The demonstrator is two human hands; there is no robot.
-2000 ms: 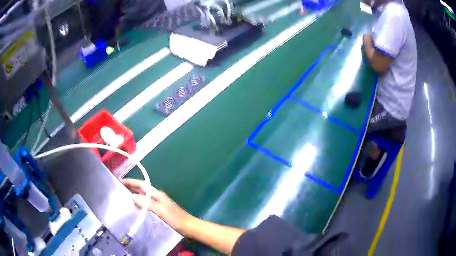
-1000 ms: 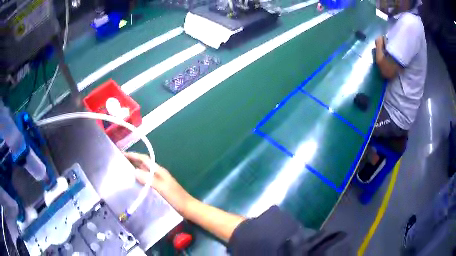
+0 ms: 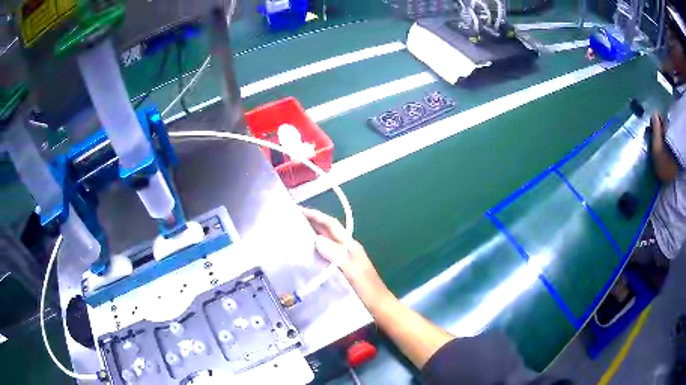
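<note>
A dark grey three-section housing (image 3: 197, 337) with small pale parts lies in the white fixture plate (image 3: 162, 294) at the lower left. Two upright translucent syringes (image 3: 120, 113) in blue brackets (image 3: 154, 162) stand behind it, tips over a blue bar (image 3: 169, 258). My right hand (image 3: 331, 239) rests at the right edge of the silver metal top (image 3: 259, 218), fingers slightly apart, holding nothing that I can see. A white hose (image 3: 345, 199) loops past the hand to a brass fitting (image 3: 288, 300). My left hand is out of view.
A red bin (image 3: 323, 154) with white items sits beside the metal top. A red button (image 3: 362, 353) is at its front right corner. A three-ring panel (image 3: 413, 113) lies on the green bench (image 3: 421, 195). A person (image 3: 668, 180) sits at far right.
The view has swung left, so the fixture, housing and syringes show more fully and the scene has shifted right. My right hand stays at the metal top's edge.
</note>
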